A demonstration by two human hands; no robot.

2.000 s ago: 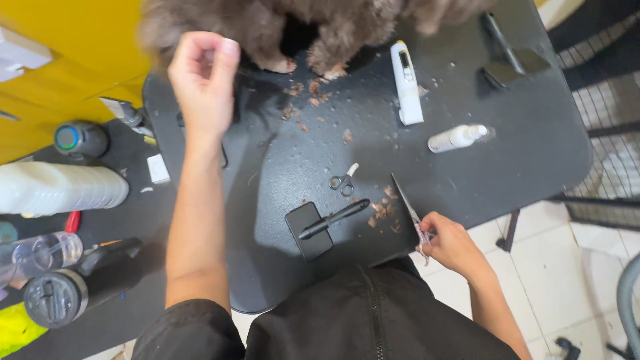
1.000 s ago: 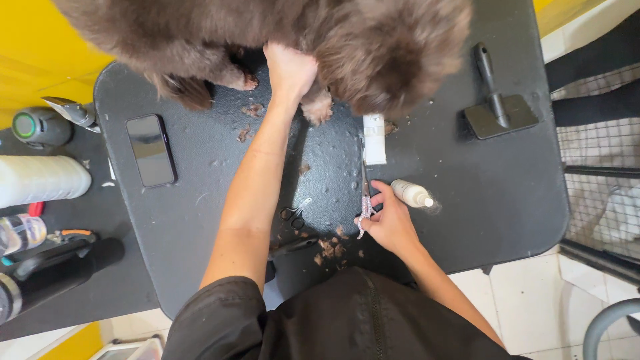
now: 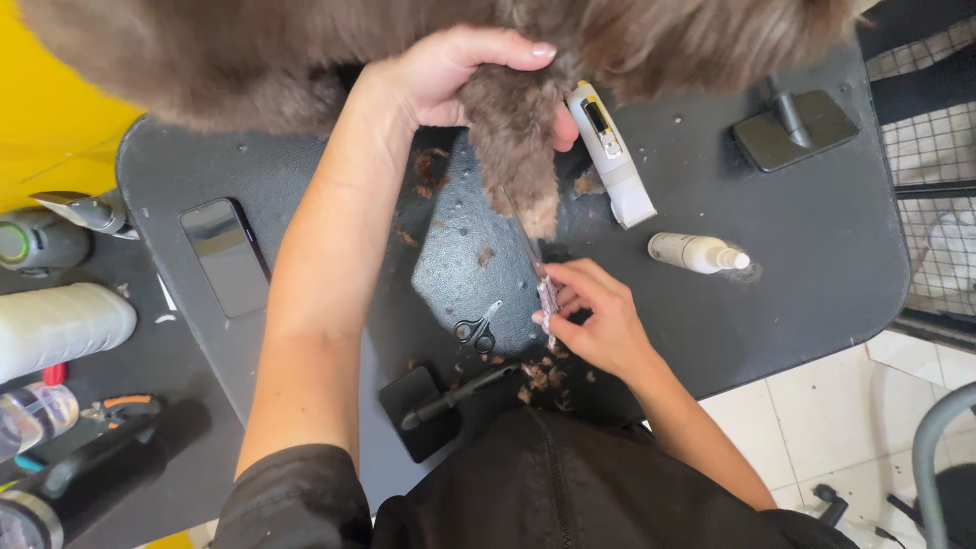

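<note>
A brown long-haired dog (image 3: 229, 61) stands on the black grooming table. My left hand (image 3: 457, 76) wraps around one of its legs (image 3: 511, 130) from behind, with the thumb at the front and a fingertip showing on the far side. The paw (image 3: 540, 216) has lighter fur. In my right hand (image 3: 591, 313) is a pair of long grooming scissors (image 3: 531, 248), the blades pointing up along the lower leg beside the paw. Whether the blades touch the fur I cannot tell.
On the table (image 3: 793, 290) lie a white hair clipper (image 3: 608, 156), a spray bottle (image 3: 694, 252), small scissors (image 3: 478, 328), two slicker brushes (image 3: 419, 415) (image 3: 797, 130), a phone (image 3: 226, 255) and fur clippings (image 3: 545, 381). Bottles (image 3: 65, 328) and pliers-like clippers (image 3: 126, 408) stand or lie at left.
My left hand has taken hold of the dog's leg. My right hand has brought the scissors up beside the paw. The view has shifted.
</note>
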